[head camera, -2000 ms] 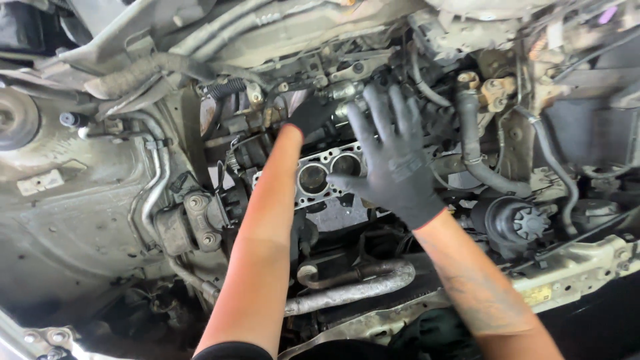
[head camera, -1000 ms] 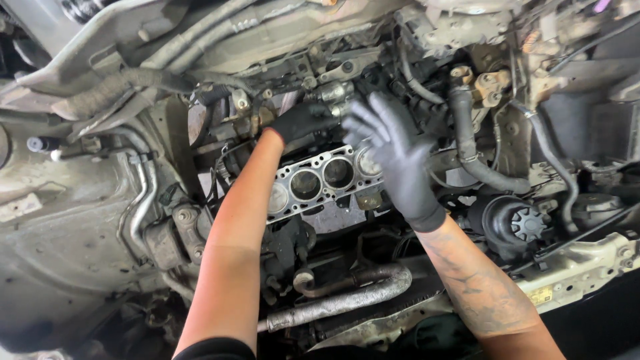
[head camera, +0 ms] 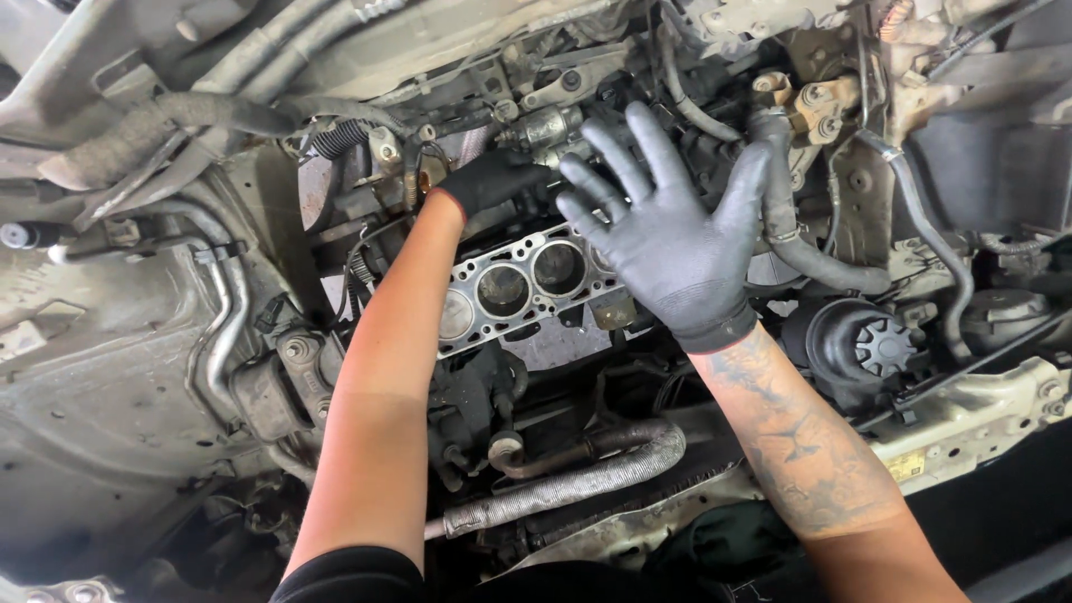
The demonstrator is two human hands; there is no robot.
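Observation:
My right hand point(head camera: 682, 239), in a black and grey work glove, is raised palm up with fingers spread above the right end of the engine block point(head camera: 529, 289), holding nothing. Several round cylinder bores show in the block's flat metal top. Behind the block, my left hand point(head camera: 494, 180), in the same kind of glove, reaches in beside a metal cylindrical part point(head camera: 544, 127). Its fingertips are hard to make out against the dark parts, so I cannot tell whether it grips anything.
A ribbed silver pipe point(head camera: 569, 490) curves in front of the block. Rubber hoses point(head camera: 779, 184) and a black ribbed cap point(head camera: 883, 347) are at the right. Metal lines point(head camera: 226, 310) and an engine mount point(head camera: 280, 385) stand at the left. The front crossmember point(head camera: 963, 427) crosses the lower right.
My right hand has turned from knuckles up to palm up, fingers spread. My left hand stays behind the block.

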